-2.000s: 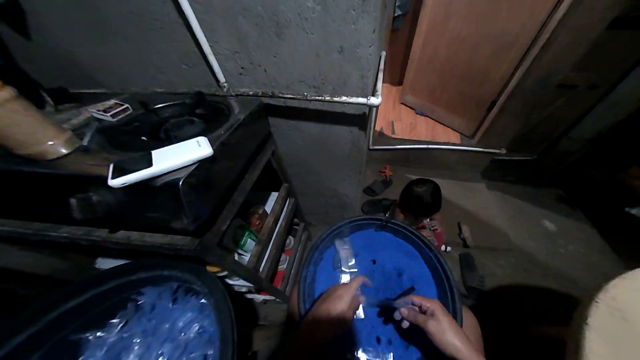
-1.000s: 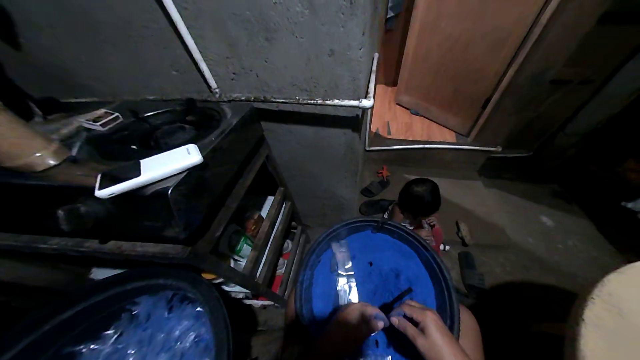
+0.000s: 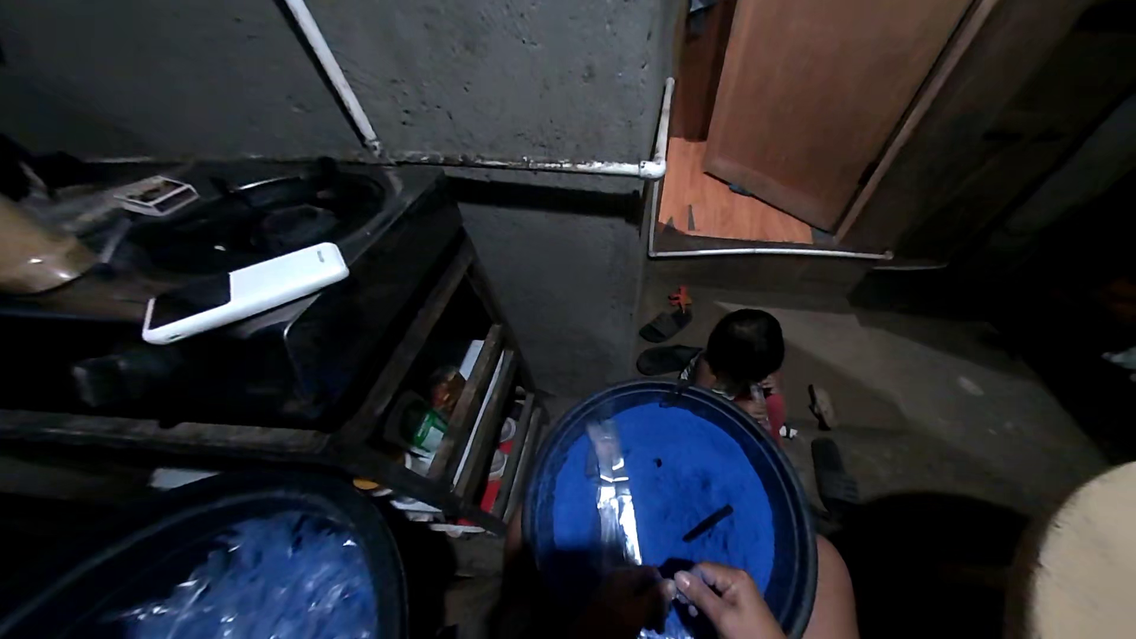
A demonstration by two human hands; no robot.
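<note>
A round dark tub (image 3: 803, 532) sits between my legs, filled with bright blue powder (image 3: 701, 461). My left hand (image 3: 626, 595), dark and blurred, and my right hand (image 3: 723, 599) meet at the tub's near side, fingertips pinched together at a small piece of clear plastic. Exactly how each finger grips it is hard to see. Clear plastic strips (image 3: 617, 497) lie on the powder left of my hands. A short dark stick-like piece (image 3: 707, 524) rests on the powder above my right hand.
Another dark tub (image 3: 386, 550) at lower left holds many clear packets with blue contents (image 3: 257, 577). A white power bank or phone-like device (image 3: 248, 293) lies on the black stove. A person (image 3: 745, 351) sits low just beyond the tub, near sandals (image 3: 670, 359). A pale rounded object (image 3: 1087, 559) stands at right.
My hands have moved toward the near side of the tub and come together. The dark piece, at my right hand's fingers earlier, now lies apart from them on the powder.
</note>
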